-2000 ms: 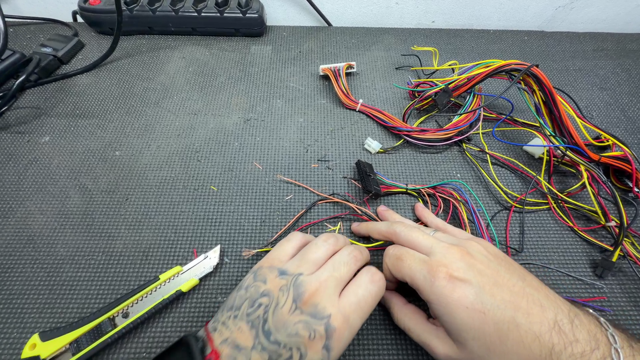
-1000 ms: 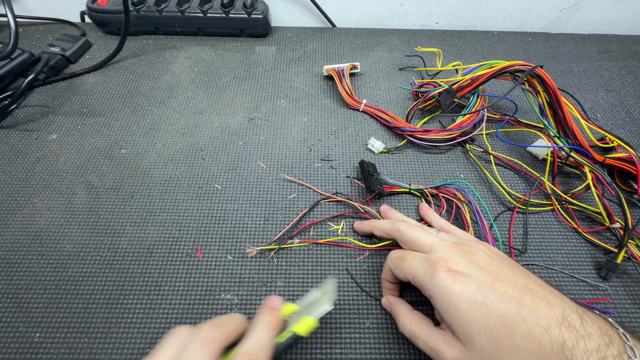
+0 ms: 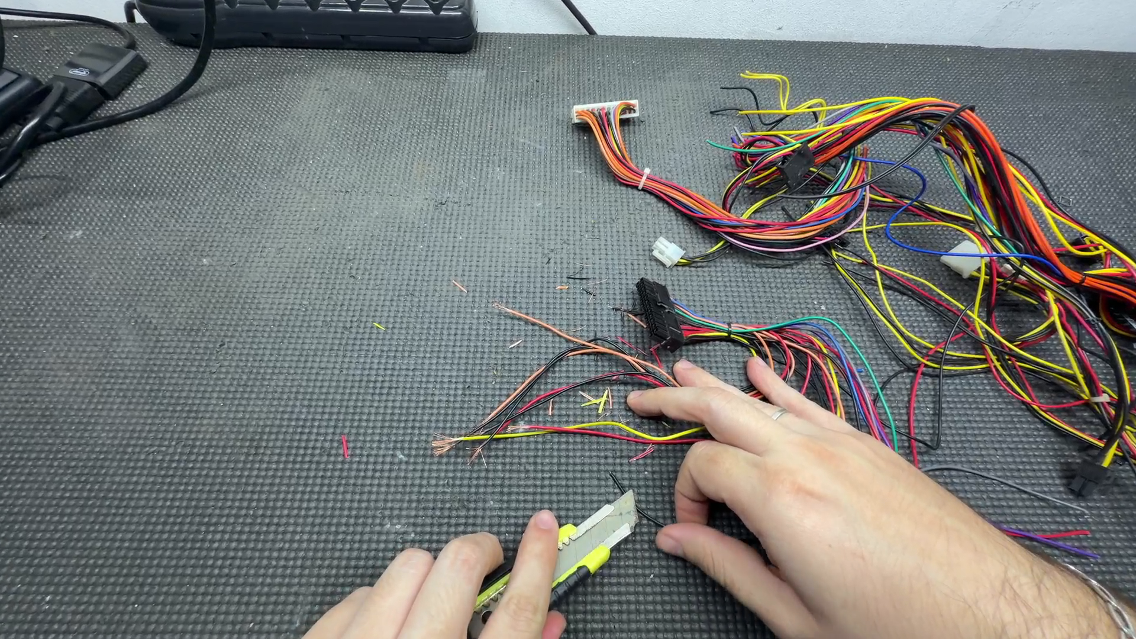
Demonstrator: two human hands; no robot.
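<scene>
My left hand (image 3: 461,586) is closed on a yellow and black utility knife (image 3: 581,555), blade pointing up and right. The blade tip lies at a thin black wire (image 3: 643,508), whose right end is at the thumb and bent index finger of my right hand (image 3: 781,479); a firm pinch cannot be made out. The outer fingers of that hand rest over a wire bundle (image 3: 799,342) with a black multi-pin connector (image 3: 659,313). Left of these fingers, several wires fan out, with bare copper strands (image 3: 444,445) at their ends. Scraps of yellow insulation (image 3: 599,401) lie among them.
A large tangle of coloured wires (image 3: 985,133) with a white connector (image 3: 606,111) covers the right and back of the black textured mat (image 3: 222,355). A small white plug (image 3: 667,252) lies mid-mat. At the back left are a black power strip (image 3: 311,22) and a cable plug (image 3: 98,71).
The utility knife lay on the mat at the lower left; my left hand has left the wires, picked it up and brought it to the black wire. My right hand has stayed nearly in place.
</scene>
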